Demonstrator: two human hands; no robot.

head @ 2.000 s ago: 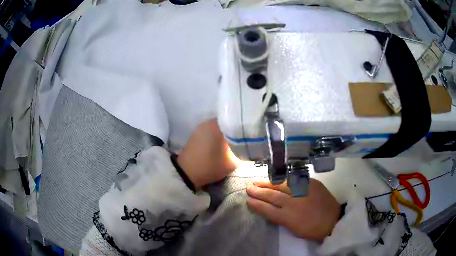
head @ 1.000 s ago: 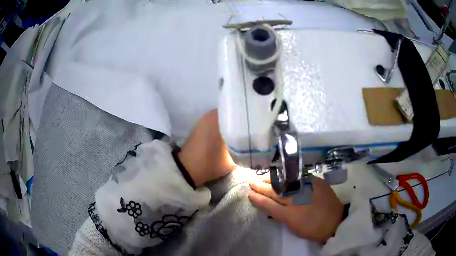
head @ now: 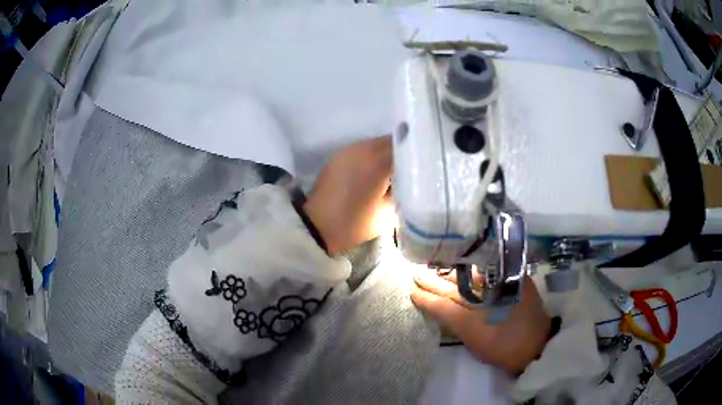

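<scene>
The garment panel (head: 150, 213) lies grey textured side up, with its pale smooth face folded over behind. The white sewing machine head (head: 554, 142) stands above the work. Its needle area is lit brightly and mostly hidden by the head and the metal guard (head: 511, 253). My left hand (head: 352, 198) lies on the cloth at the left of the head, its fingertips hidden behind the machine and glare. My right hand (head: 491, 316) lies flat on the cloth at the front right of the needle area, partly behind the guard, fingers pointing left. A grip on the cloth does not show.
Scissors with red and orange-yellow loops (head: 655, 315) lie right of my right hand. A black strap (head: 681, 166) wraps the machine arm beside a cardboard patch (head: 633, 182). Pale cloth pieces (head: 28, 158) hang at the far left. Cream cloth (head: 598, 20) lies behind the machine.
The view has shifted, so the machine head sits further right in the picture. My left hand has moved a little away from me along the head's side, and the grey cloth has shifted with it.
</scene>
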